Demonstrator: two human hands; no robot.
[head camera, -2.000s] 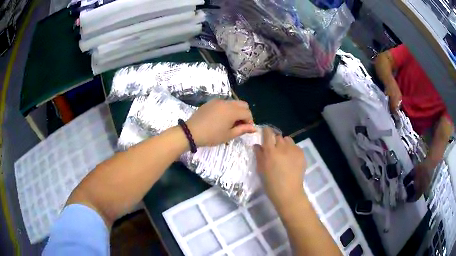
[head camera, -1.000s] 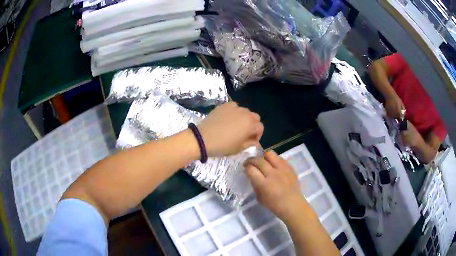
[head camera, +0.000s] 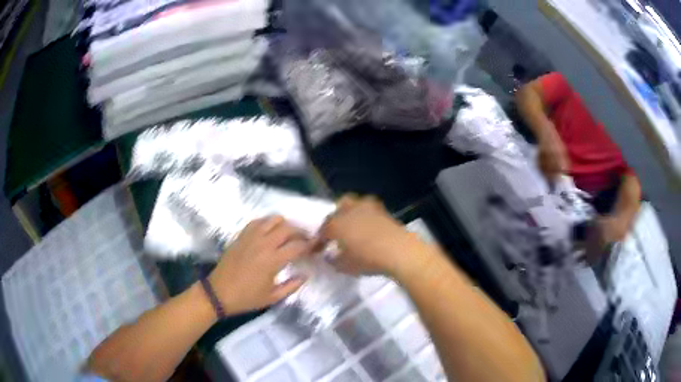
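Observation:
The silvery bundle of straps in a clear bag (head camera: 317, 296) lies partly over the near edge of the white blister tray (head camera: 254, 349). My left hand (head camera: 261, 261) and my right hand (head camera: 362, 235) are close together at the bundle's upper end, both gripping the bag. The frame is blurred, so the exact finger hold is hard to see. More shiny strap bundles (head camera: 216, 146) lie beyond and left of my hands. The tray's visible pockets look pale, some greyer.
Stacked white foam sheets (head camera: 175, 63) stand at the back left, crumpled bags of small parts (head camera: 373, 82) at the back. An empty tray (head camera: 75, 287) is lower left. Right, a foam block (head camera: 478, 194) holds strapped watches (head camera: 534, 242); a person in red (head camera: 586, 142) works behind it.
My left hand has moved down and left, turning on the bag. My right hand has moved up and left. The view has shifted and blurred.

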